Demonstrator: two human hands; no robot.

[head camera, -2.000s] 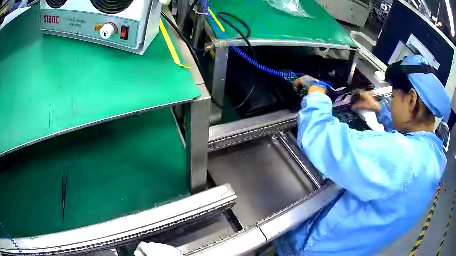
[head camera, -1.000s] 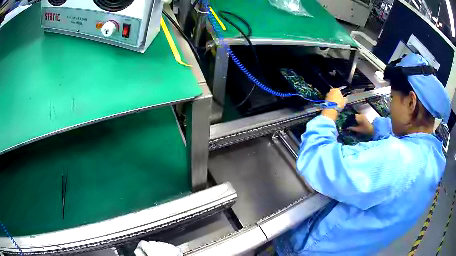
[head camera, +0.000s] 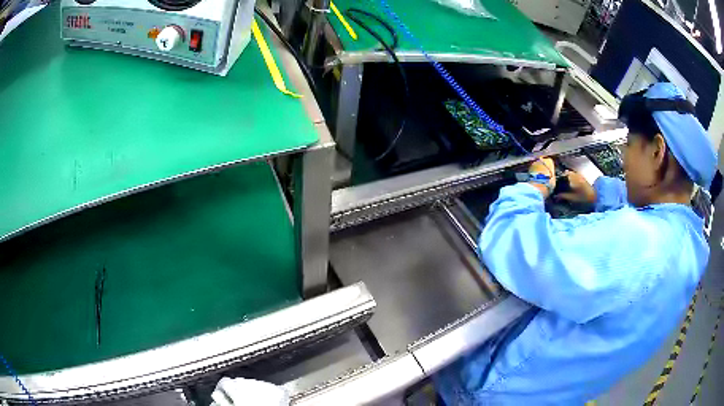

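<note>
A white-gloved hand, by its place most likely my right hand, shows at the bottom edge, cut off by it. It lies at the near conveyor rail. Its fingers cannot be made out, and I cannot tell whether it holds anything. My left hand is not in view. The pale metal conveyor rail with chain along its side runs across in front of me, below the green bench shelf. Thin dark tweezers lie on that shelf.
A person in a blue smock works at right with both hands over the line. A circuit board panel lies under the far bench. The ionizing blower stands on the upper mat. A coiled blue cord hangs across.
The other person's hands have moved from the far bench side to over the conveyor, and the blue cord has shifted. The view has tilted slightly. The white-gloved hand stays at the bottom edge.
</note>
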